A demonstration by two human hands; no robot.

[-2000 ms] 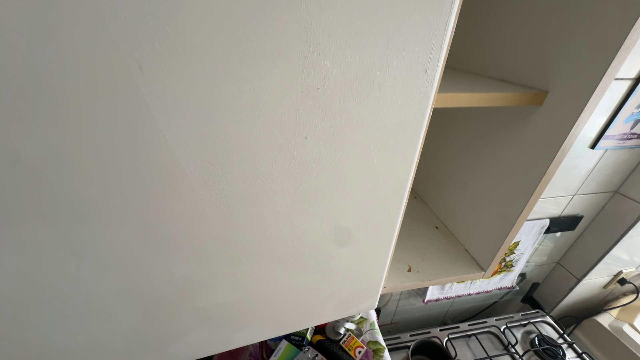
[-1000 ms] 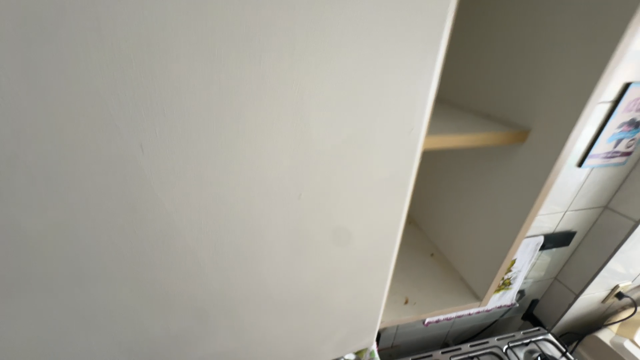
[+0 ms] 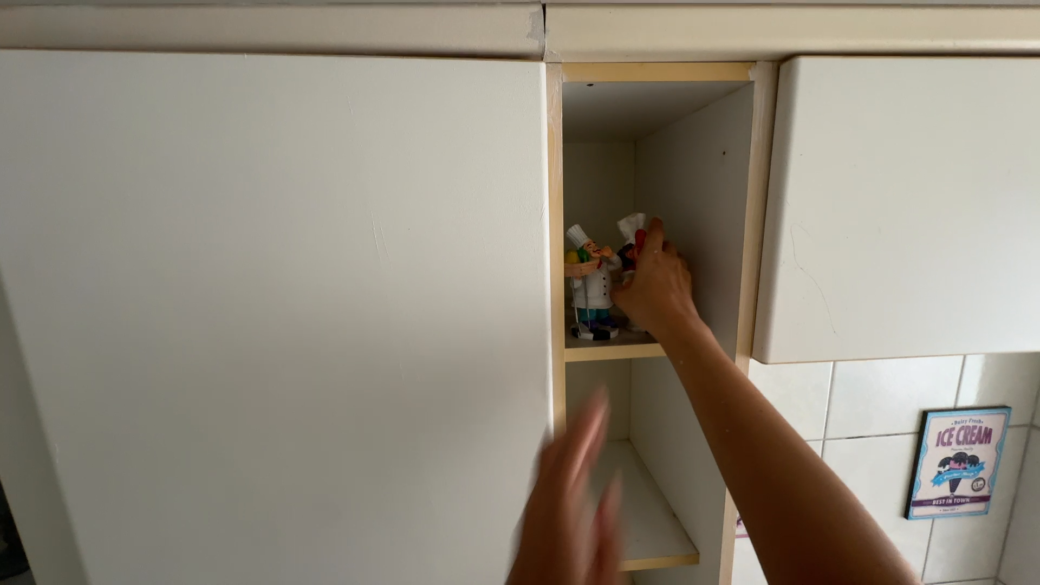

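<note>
On the upper shelf (image 3: 613,353) of a narrow open cabinet stands a chef figurine (image 3: 597,284) in a white hat and coat, with a basket at its side. My right hand (image 3: 660,284) reaches in and is around a second figurine (image 3: 631,230) with a white top and red parts, just right of the first; my fingers and palm hide most of it. Lower down, my left hand (image 3: 569,487) is raised in front of the cabinet's lower compartment, blurred, its fingers apart and nothing seen in it.
A large white cabinet door (image 3: 284,309) fills the left, and another white door (image 3: 902,211) is at the upper right. Below the cabinet's upper compartment is a lower shelf (image 3: 650,520). An ice cream sign (image 3: 959,463) hangs on the tiled wall (image 3: 869,398).
The view has turned and moved up to the cabinet's top compartment. Both hands have come into view, the right one now at a figurine; neither hand nor figurine showed before.
</note>
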